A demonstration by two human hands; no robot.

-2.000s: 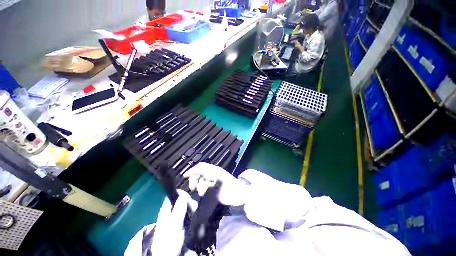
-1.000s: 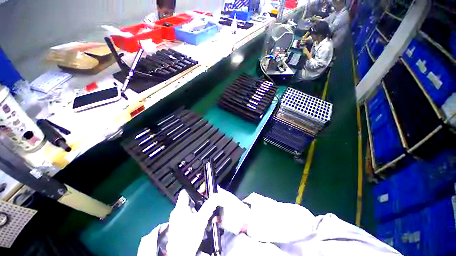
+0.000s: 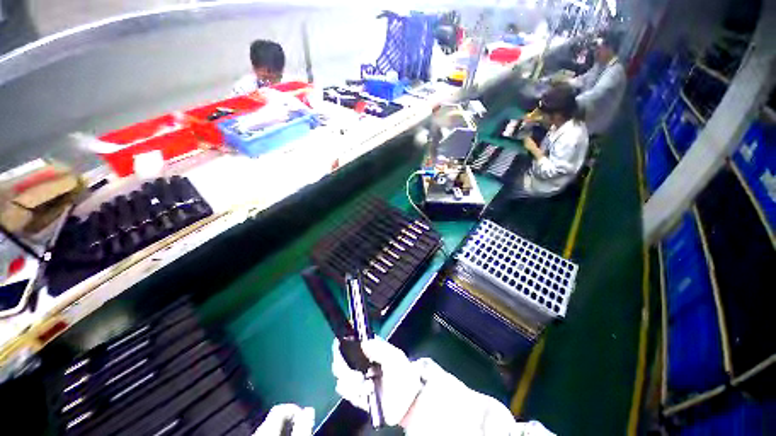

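My right hand (image 3: 380, 375), in a white glove, is closed around a stick unit (image 3: 358, 317) with a bright silver and black rod and a thin black leg spread to its left. My left hand (image 3: 287, 421), also gloved, is at the bottom edge, partly cut off and apart from the unit; its grip cannot be made out. A slotted tray (image 3: 200, 362) with several silver-sectioned sticks lies at lower left, blurred. A second tray of sticks (image 3: 380, 255) lies beyond the held unit.
On the white bench are black handles on a dark tray (image 3: 128, 223), red bins (image 3: 149, 145), a blue bin (image 3: 265, 129) and a phone (image 3: 14, 295). A perforated tray stack (image 3: 517, 268) stands right of the green surface. A bench fixture (image 3: 453, 183) and a seated person (image 3: 557, 153) are further back.
The view has swung right and up, so the near tray sits lower left. My left hand has come away from the unit, which my right hand holds raised with the leg spread.
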